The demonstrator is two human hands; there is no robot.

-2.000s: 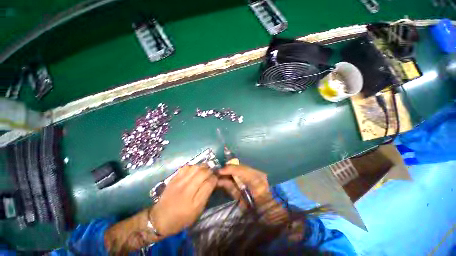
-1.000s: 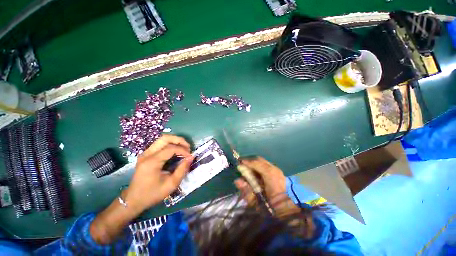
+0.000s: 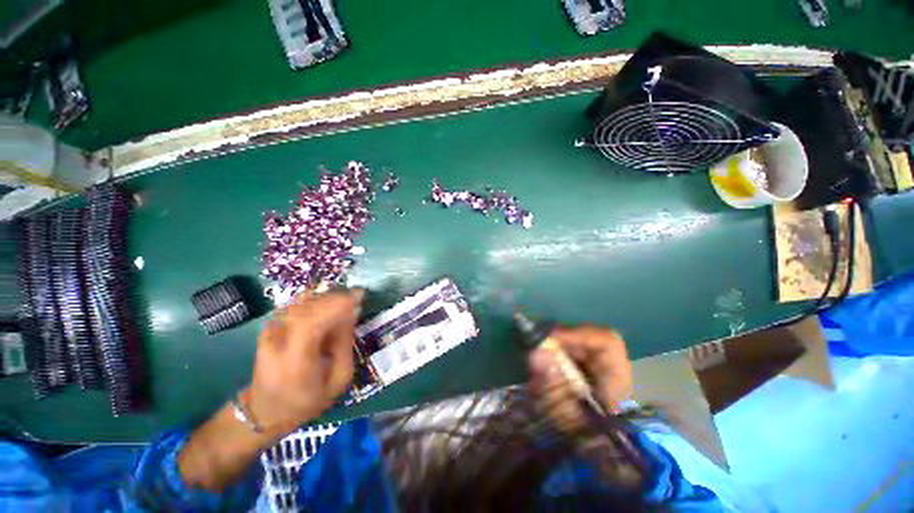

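Observation:
A flat silver-white and black phone board assembly [image 3: 416, 336] lies on the green bench in front of me. My left hand [image 3: 306, 351] is beside its left end, fingers bent and blurred near the lower edge of the pile of small pinkish-purple components [image 3: 316, 225]; I cannot tell if the fingers hold anything. My right hand [image 3: 581, 376] is right of the assembly and is closed around the tan handle of a soldering iron [image 3: 564, 369], whose tip points up and left, away from the assembly. Hair hides part of the area below.
A small component group [image 3: 483, 203] lies right of the pile. A black ribbed block [image 3: 220, 305] and long ribbed strips [image 3: 75, 301] are left. A fume fan [image 3: 666, 130], cup [image 3: 787, 165] and wooden board [image 3: 802, 266] are right. Beyond the ledge [image 3: 401, 98], assemblies lie on the belt.
The assembly, first mostly covered by both hands, now lies uncovered. My right hand and the iron have moved right, away from it. My left hand has moved off it towards the pile's lower edge.

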